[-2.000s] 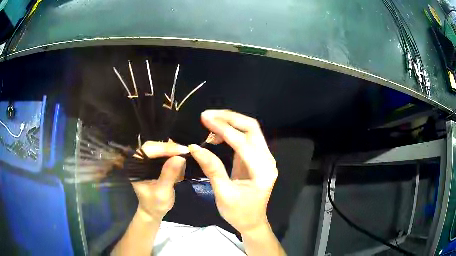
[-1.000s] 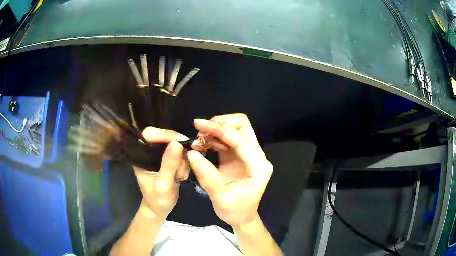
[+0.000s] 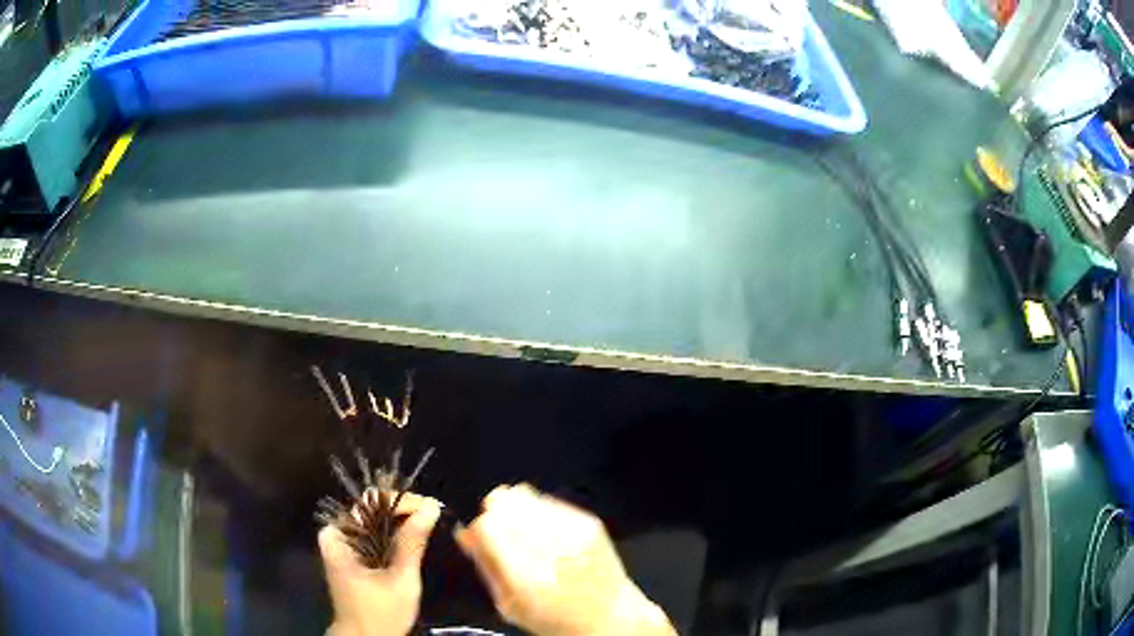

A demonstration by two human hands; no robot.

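My left hand is closed around a bunch of thin black cables in front of the bench edge. The bunch's brownish ends point up and towards the left. A few worked cables stand apart above the bunch, with pale tips and orange-gold tufts. My right hand is just right of my left hand, blurred, with its fingers bent together. A short dark line shows between the two hands; whether my right fingers hold a cable is not clear.
The green bench carries a blue tray of dark rods, a blue tray of small parts, black cables with silvery ends and a black tool. A grey frame stands right. Blue trays are low left.
The view has tilted up, showing more bench and the trays. Both hands appear lower. The bunch's ends now point more upward, and my right hand has turned and drawn slightly away from my left.
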